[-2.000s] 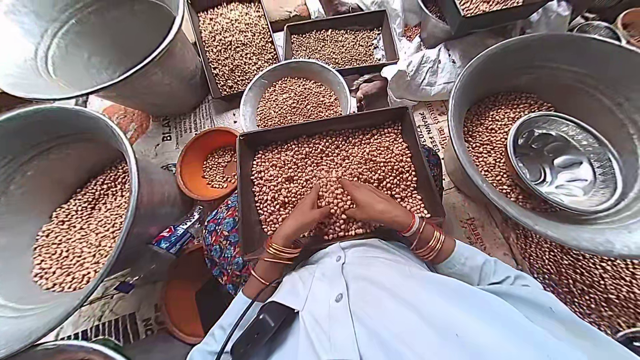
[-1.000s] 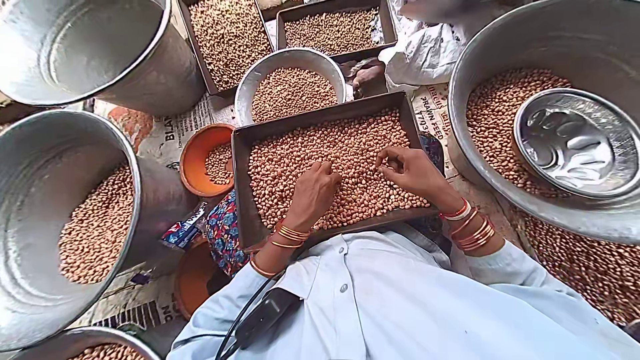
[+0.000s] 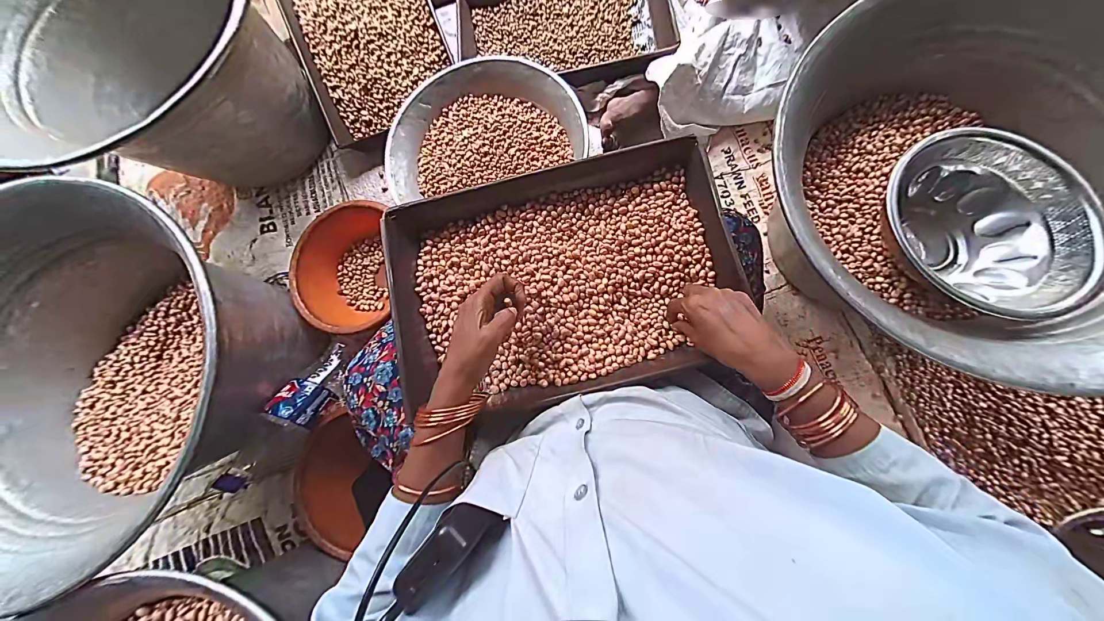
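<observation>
A dark rectangular metal tray rests across the lap, filled with a layer of pinkish-brown nuts or beans. My left hand is over the left part of the layer, thumb and forefinger curled towards each other; whether a nut is between them cannot be told. My right hand is at the tray's right side, fingers bent down at the nuts, their tips partly hidden. Bangles circle both wrists. Touching or close behind the tray's far edge is a round metal bowl of similar nuts.
Large metal tubs stand left and right, both holding nuts; a steel dish lies in the right one. An orange bowl sits beside the tray. Two more trays lie beyond, near another person's foot. Loose nuts cover the floor at right.
My hands were close together in the middle of the tray two seconds ago and are now apart. My right hand has moved out to the tray's right side, my left to the left.
</observation>
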